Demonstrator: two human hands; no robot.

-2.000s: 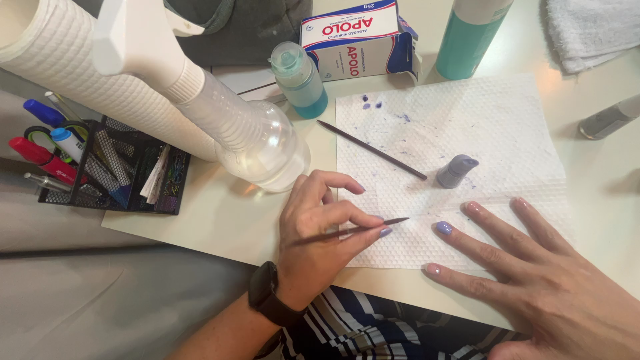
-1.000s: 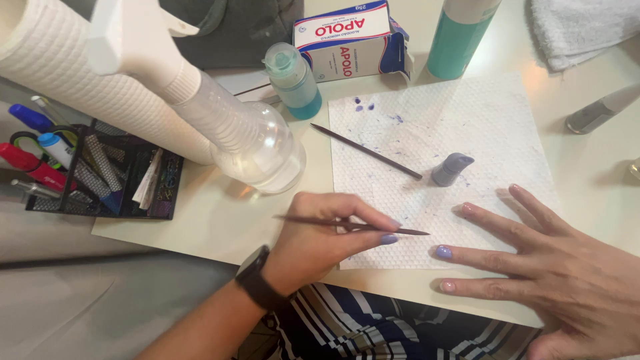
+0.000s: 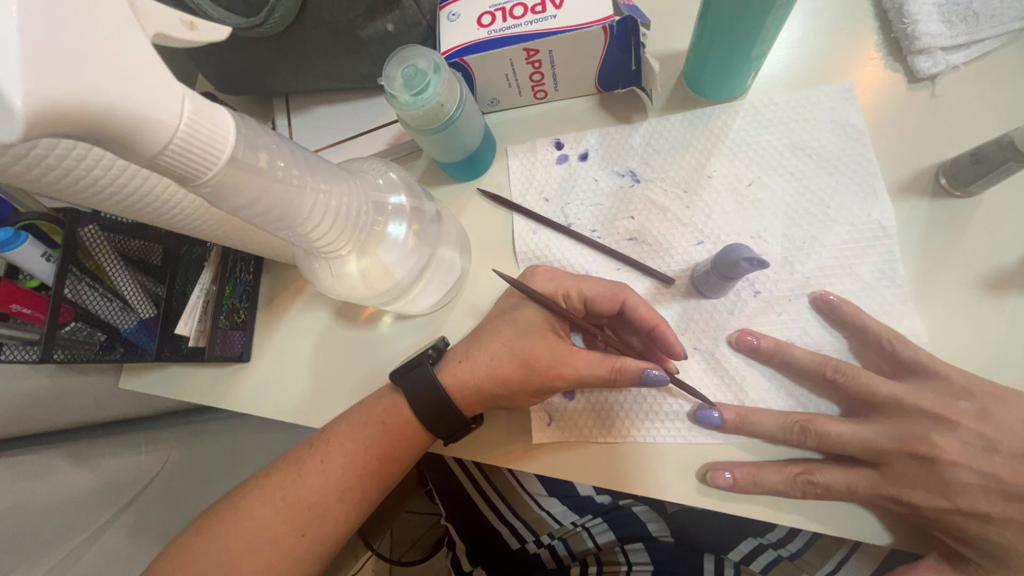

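Note:
My left hand (image 3: pixel 572 336), with a black watch at the wrist and lilac polish on the thumbnail, holds a thin dark pointed stick (image 3: pixel 544 300). The stick's tip is at the edge of the lilac nail on a middle finger of my right hand (image 3: pixel 872 416). That hand lies palm down with its fingers spread, partly over a white textured paper towel (image 3: pixel 816 184); its other visible nails look pinkish and glossy. A small lilac bottle (image 3: pixel 720 272) stands on the towel above my fingers. Another dark stick (image 3: pixel 576 236) lies across the towel's left edge, near purple smears.
A clear spray bottle (image 3: pixel 384 232), a paper roll (image 3: pixel 144 200) and a mesh pen holder (image 3: pixel 208 296) are at left. Behind stand a small bottle of blue liquid (image 3: pixel 444 120), a cotton box (image 3: pixel 536 68) and a teal bottle (image 3: pixel 736 40). A grey bottle (image 3: pixel 980 164) and white cloth (image 3: pixel 952 32) are at right.
The stick in my left hand has come to the lilac nail of my right hand; earlier its tip was left of that nail. My right hand stays spread.

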